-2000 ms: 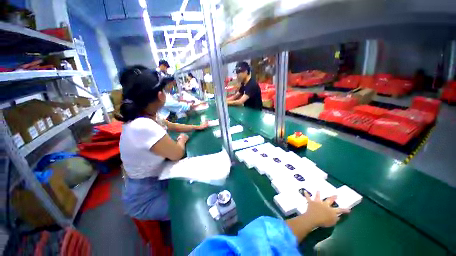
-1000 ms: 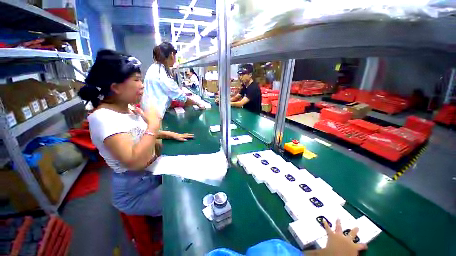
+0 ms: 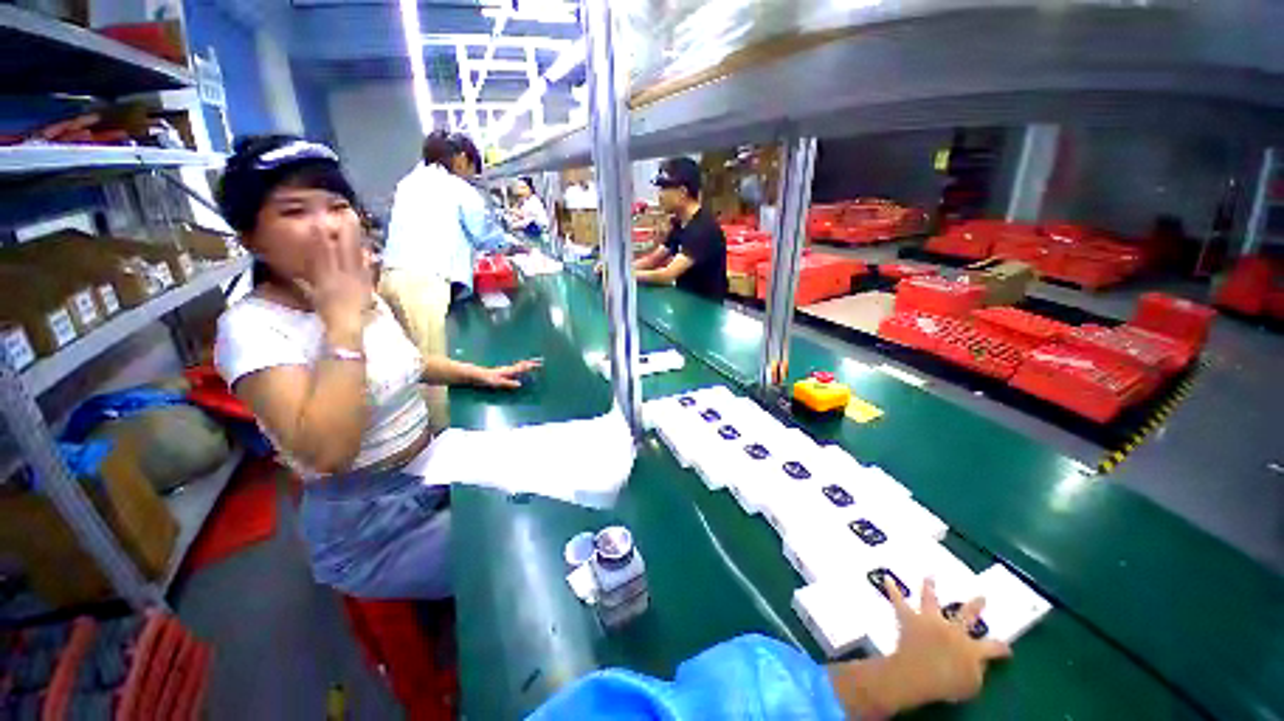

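A long row of white boxes (image 3: pixel 820 521) with dark square pictures lies overlapping on the green conveyor belt, running from the middle distance toward me at right. My left hand (image 3: pixel 929 651), bare below a blue sleeve, rests palm down on the nearest boxes with its fingers spread. The palm side and the boxes' covered parts are hidden. My right hand is not in view. Another white box (image 3: pixel 648 362) lies beyond the row, partly behind a metal post.
Dispenser bottles (image 3: pixel 617 578) stand left of the row. A white sheet (image 3: pixel 542 458) lies near a neighbouring person (image 3: pixel 331 366). Metal posts (image 3: pixel 614 226) rise from the belt under an overhead shelf (image 3: pixel 958 78). A yellow emergency stop (image 3: pixel 820 395) sits beyond the row.
The view has shifted. My left hand remains on the near boxes. A box that lay apart beyond the row now appears to join its far end. The neighbouring person has turned and raised a hand.
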